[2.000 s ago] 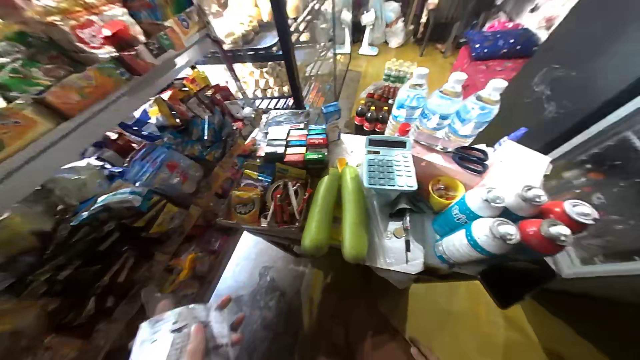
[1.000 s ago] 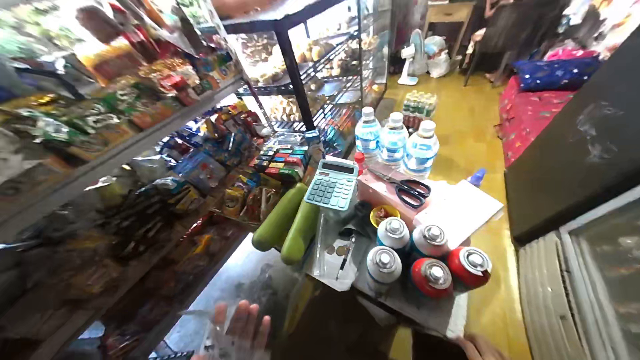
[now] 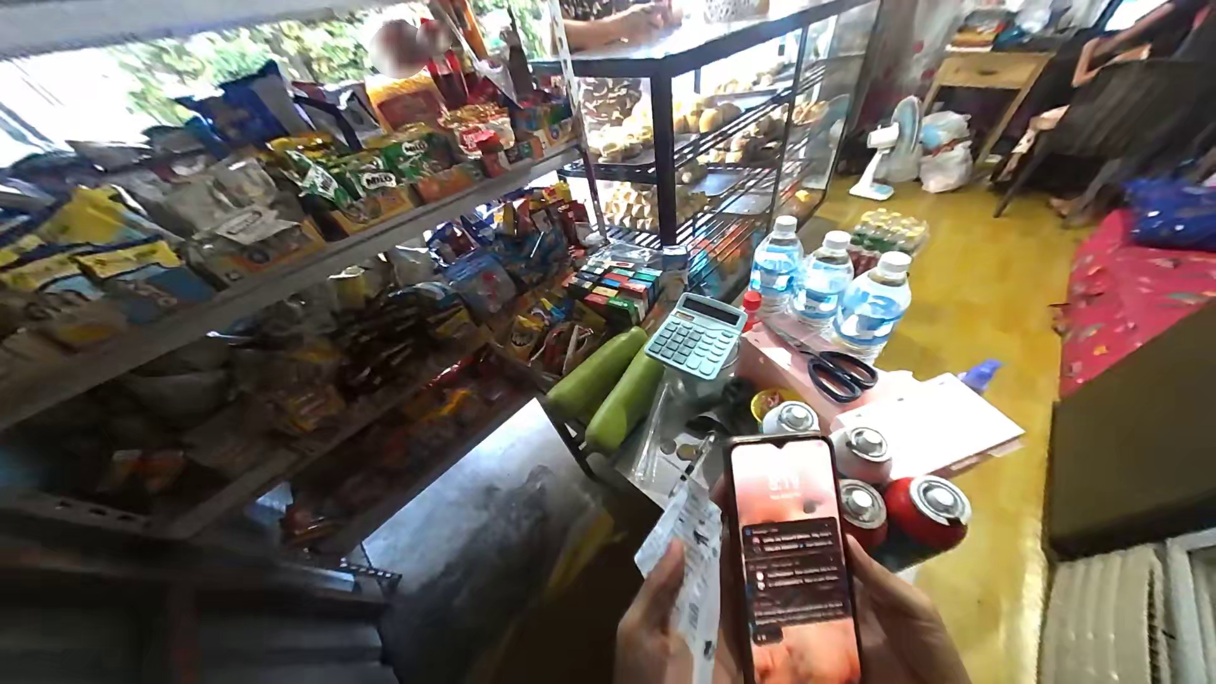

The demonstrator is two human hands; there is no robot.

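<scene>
At the lower middle, my left hand (image 3: 655, 617) pinches a strip of printed white plastic packaging (image 3: 698, 560) under its thumb. Beside it, my right hand (image 3: 898, 613) grips a smartphone (image 3: 793, 570) with a lit screen, held upright. Just beyond the phone are several gas canisters (image 3: 926, 513) with metal tops. A light blue calculator (image 3: 696, 334) lies by two long green gourds (image 3: 622, 404). Black-handled scissors (image 3: 841, 376) rest near white paper (image 3: 940, 423). Coins and a pen lie partly hidden behind the packaging.
Three water bottles (image 3: 872, 304) stand at the table's far side. Packaged goods fill the shelves (image 3: 313, 256) on the left. Behind is a glass display case (image 3: 665, 142) with a person's arm (image 3: 617, 27) over it. A white fan (image 3: 888, 147) and a seated person (image 3: 1130, 57) are farther back.
The smartphone now shows in my right hand, which was at the lower edge before. My left hand, formerly to the left with the plastic packaging, has come beside the phone.
</scene>
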